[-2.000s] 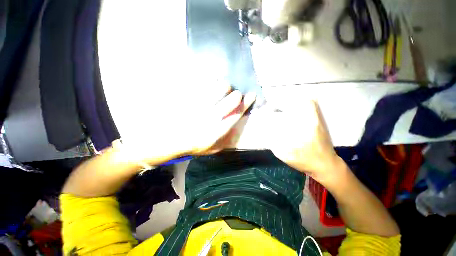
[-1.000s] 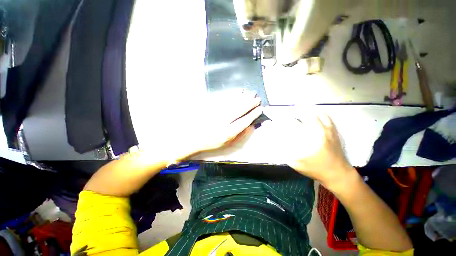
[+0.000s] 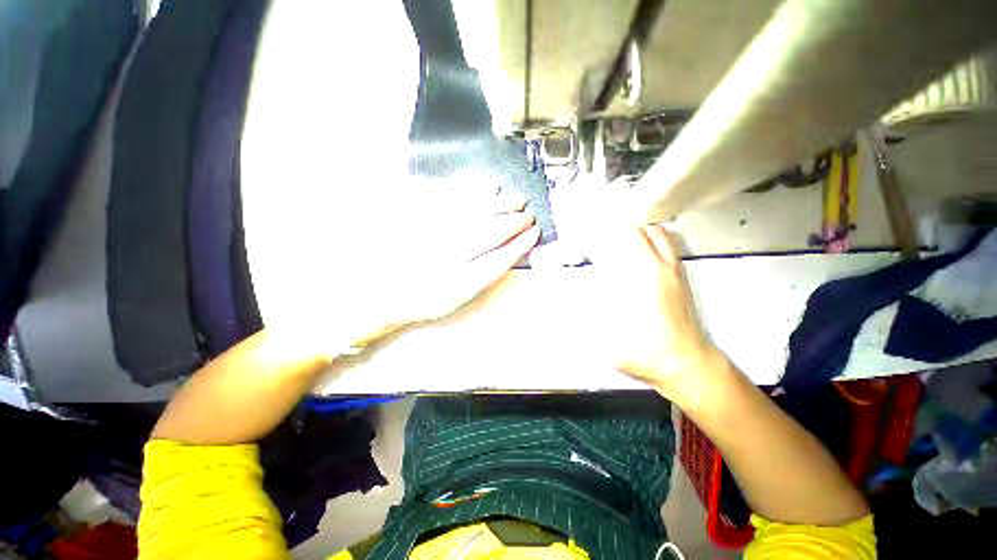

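A dark curved band (image 3: 454, 104) lies on the glaring white table, its near end beside the presser foot (image 3: 554, 148) of the sewing machine (image 3: 809, 88). My left hand (image 3: 448, 273) is bare and washed out by glare; its fingertips rest on the band's near end, pressing it flat. My right hand (image 3: 661, 306) is bare, to the right and in front of the machine head, fingers near the table edge of the bed. Glare hides its fingertips and whether it touches any cloth. The needle cannot be made out.
Black and purple cut bands (image 3: 164, 208) lie at left. Yellow-handled snips (image 3: 840, 197) and a pointed tool (image 3: 894, 197) lie right, behind the machine head. Navy scraps (image 3: 847, 306) lie at the right table edge. A red basket (image 3: 711, 481) stands below.
The view has shifted, and the machine head now covers most of the scissors. The band's far part has swung and narrowed, and its near end now shows by my left fingertips. My hands stay near the same place.
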